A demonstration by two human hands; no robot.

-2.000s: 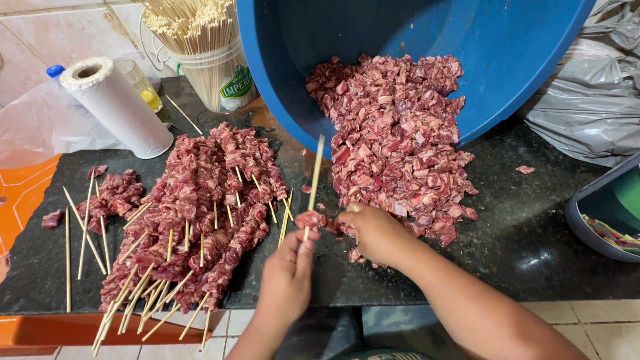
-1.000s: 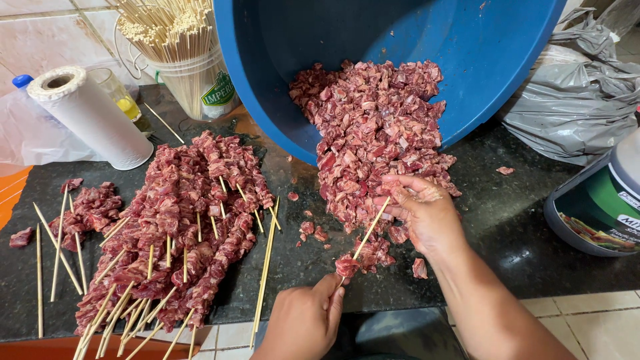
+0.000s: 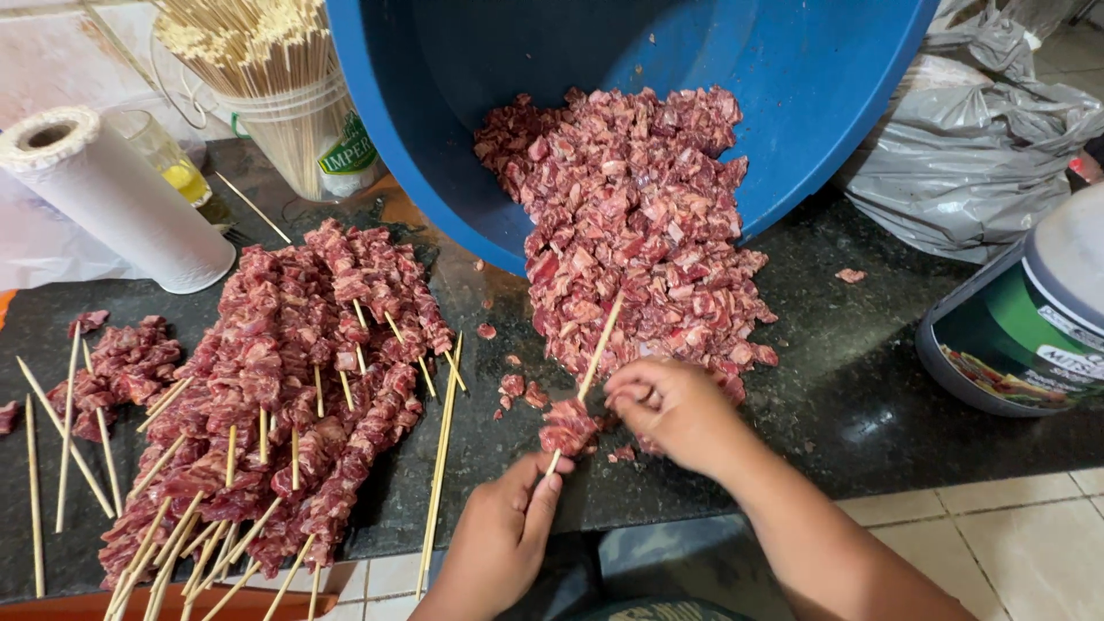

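Observation:
My left hand (image 3: 517,517) grips the lower end of a wooden skewer (image 3: 602,347) that slants up to the right. A few raw meat pieces (image 3: 569,426) are threaded low on it, just above my fingers. My right hand (image 3: 668,410) is beside the skewer with fingers curled; whether it holds a meat piece cannot be told. Behind both hands, a heap of diced raw meat (image 3: 638,233) spills from a tilted blue plastic tub (image 3: 828,112) onto the dark stone counter (image 3: 845,362). Loaded meat skewers (image 3: 285,371) lie piled at the left.
Bare skewers (image 3: 444,457) lie right of the pile, and others lie far left by a small meat heap (image 3: 134,362). A white roll (image 3: 121,198), a glass (image 3: 164,159) and a bucket of skewers (image 3: 293,129) stand behind. Grey plastic bags (image 3: 966,155) and a large labelled container (image 3: 1018,319) are right.
My right hand has moved off the skewer's upper part to beside its middle. Two seconds ago less meat was on the skewer. My left hand still holds its lower end.

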